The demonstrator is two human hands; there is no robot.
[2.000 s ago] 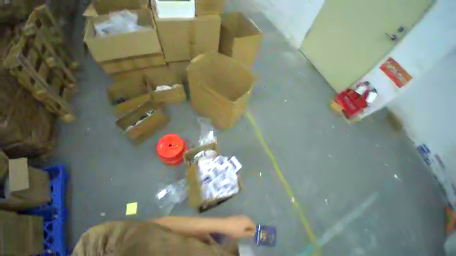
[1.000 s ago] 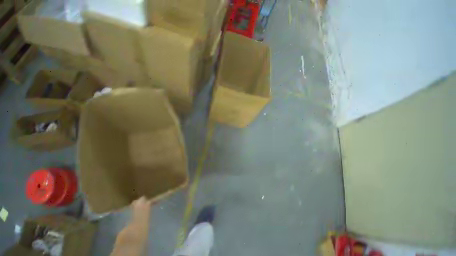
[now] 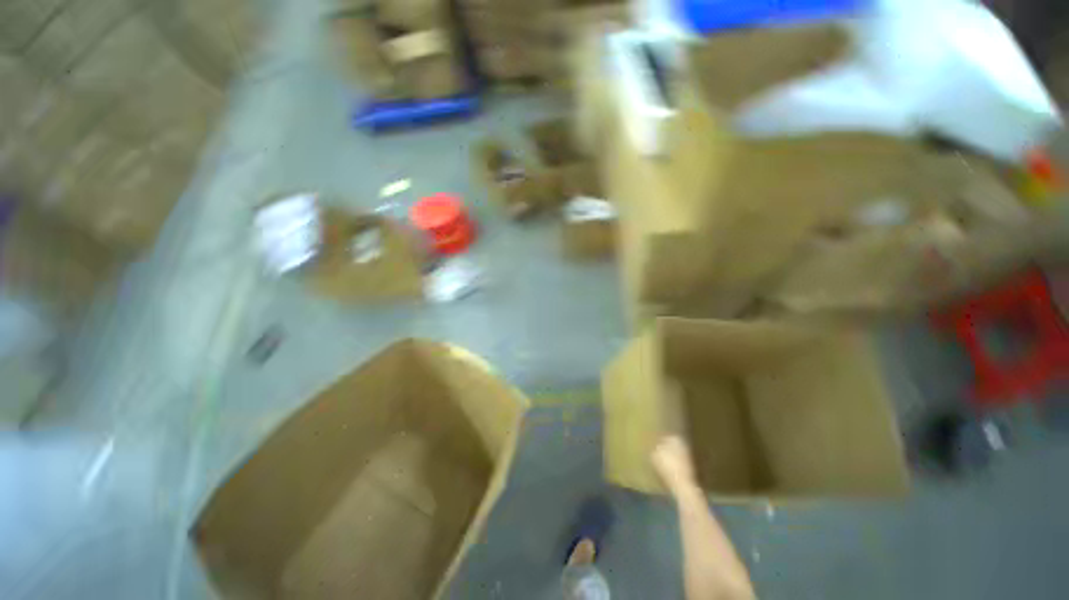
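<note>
Two large open brown cartons are in front of me. The left carton is tilted at the lower left, its open top facing me. The right carton is also open, and its inside looks bare. My right hand is closed on the near left edge of the right carton, with the forearm coming from the bottom edge; the fingers are blurred. My left hand is not in view.
A red stool stands on the grey floor beyond, beside a small carton and white items. Stacked cartons stand ahead. Another red stool is at the right. A blue pallet is farther back. My foot shows between the cartons.
The view has turned. The large carton now lies lower left with no hand visible on it. My right hand has come into view at the other carton, which is now closer.
</note>
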